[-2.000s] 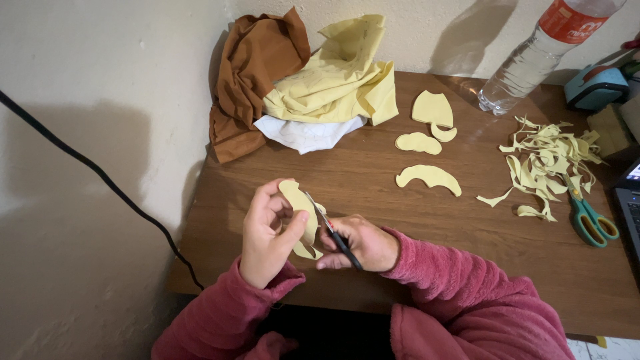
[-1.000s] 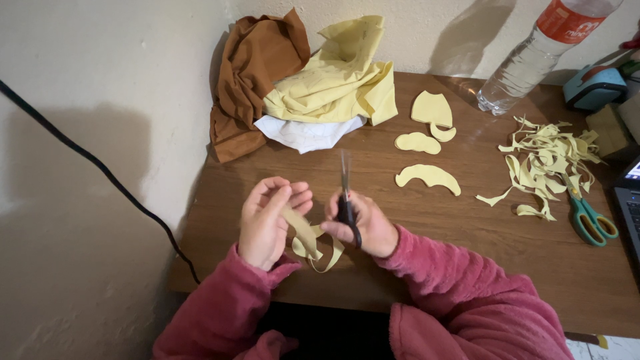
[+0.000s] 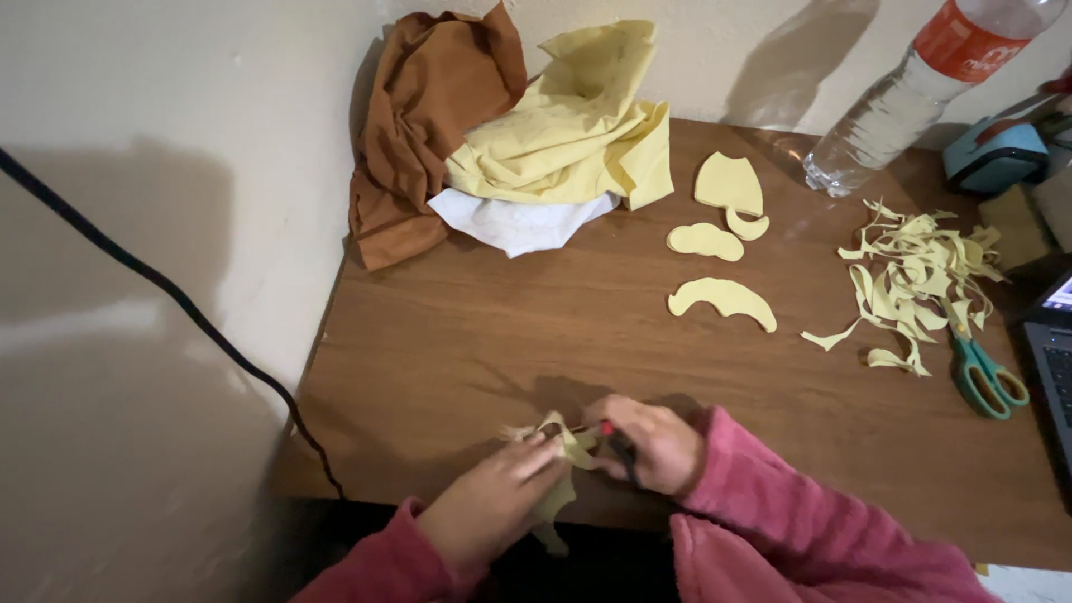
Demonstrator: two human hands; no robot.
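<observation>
My left hand (image 3: 502, 494) holds a piece of thin pale yellow fabric (image 3: 554, 502) at the table's front edge, with part of it hanging below the edge. Close to its right, my right hand (image 3: 649, 444) grips black-handled scissors (image 3: 621, 452) with a red spot at the pivot; motion blur hides the blades. Beyond my hands lie cut yellow fabric shapes: a wavy crescent (image 3: 722, 301), a rounded oblong (image 3: 705, 241), a broad tapered piece (image 3: 729, 184) and a small curved one (image 3: 747, 224).
Brown cloth (image 3: 435, 92), yellow cloth (image 3: 569, 151) and white cloth (image 3: 523, 222) are bunched against the wall. Toward the right are a plastic bottle (image 3: 888, 117), fabric scraps (image 3: 913, 268), green-handled scissors (image 3: 988, 377) and a laptop (image 3: 1055, 352). A black cable (image 3: 167, 280) runs along the left wall.
Both hands have moved toward the table's front edge. The black-handled scissors, upright a second ago, are now low beside the fabric in my left hand. The shapes on the table have not moved.
</observation>
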